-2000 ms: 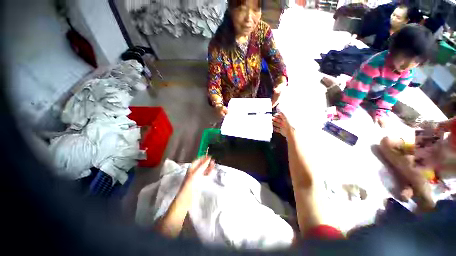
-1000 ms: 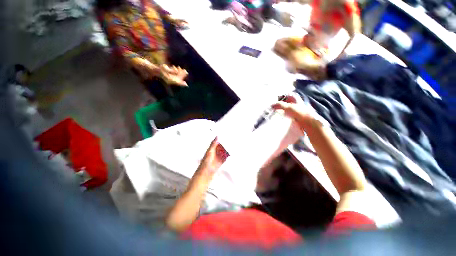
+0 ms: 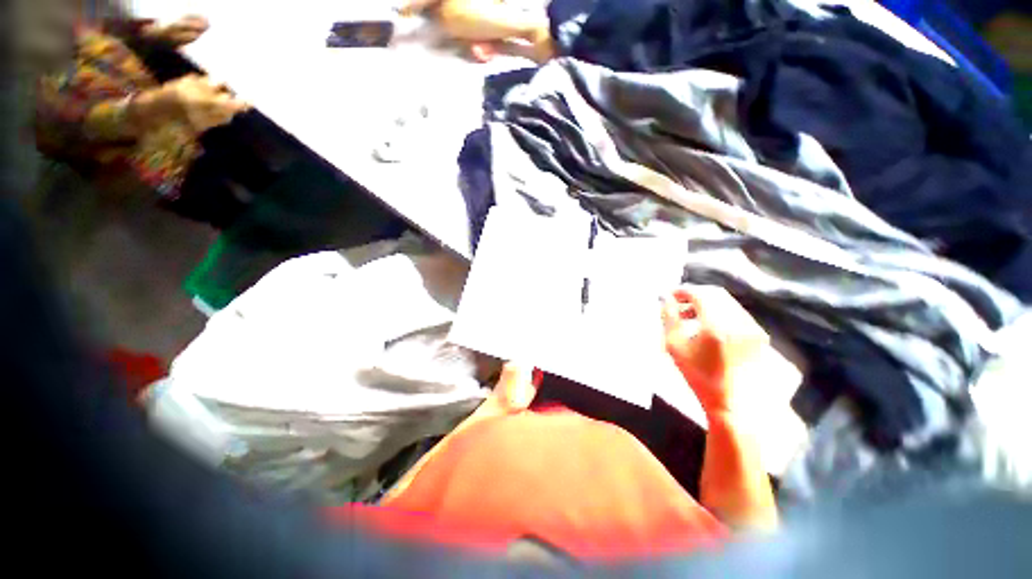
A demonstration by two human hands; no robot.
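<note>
A white paper sheet (image 3: 532, 288) lies in front of me at the table edge, by the grey garments. A thin dark pen (image 3: 586, 271) shows on it. My left hand (image 3: 516, 388) is at the sheet's near edge and holds it there; the fingers under it are hidden. My right hand (image 3: 698, 339) is at the sheet's right side with its fingers curled. Glare hides whether it grips anything.
Silvery grey garments (image 3: 668, 141) and navy garments (image 3: 894, 136) cover the table's right part. A pale cloth bundle (image 3: 323, 339) is at left, near a green crate (image 3: 221, 271). Another person's hands (image 3: 187, 107) and a phone (image 3: 360, 34) show at upper left.
The view has turned toward the garments on the right. The sheet is now beside them. My right hand has moved from its far part to its right side. The other person is farther left in view.
</note>
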